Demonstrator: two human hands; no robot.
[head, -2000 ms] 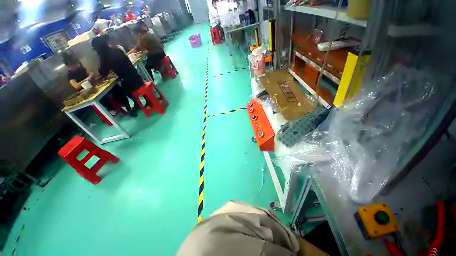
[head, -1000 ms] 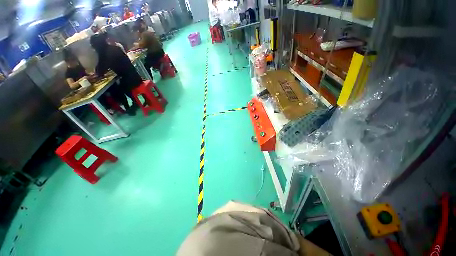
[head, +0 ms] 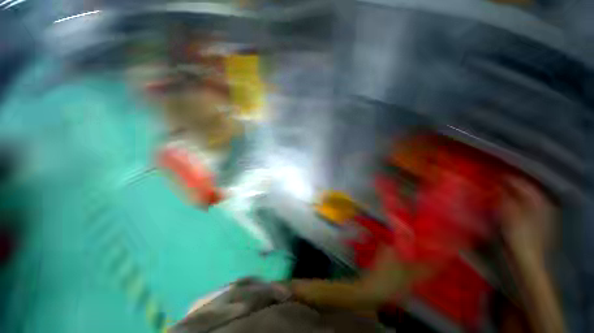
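Note:
The view is strongly blurred. Red strips (head: 456,195) form a broad bright red mass at the right, with more red (head: 456,293) nearer the front edge. My left hand (head: 400,273) reaches in from the sleeve at the bottom, low beside the red strips; its fingers cannot be made out. My right hand (head: 526,211) is raised at the right edge of the red mass, its forearm coming up from the bottom. Whether either hand grips a strip is too blurred to tell. A yellow button box (head: 337,207) is left of the strips.
Shiny clear plastic (head: 280,175) lies left of the button box. The orange-red control box (head: 189,175) and a brown cardboard piece (head: 202,120) are farther left. A yellow upright part (head: 245,84) stands behind. Green floor (head: 150,240) is at the left; grey machine parts span the back.
The view has swung right, from the aisle to the press area. The plastic and button box have shifted left in the picture. Both hands and the mass of red strips have come into view.

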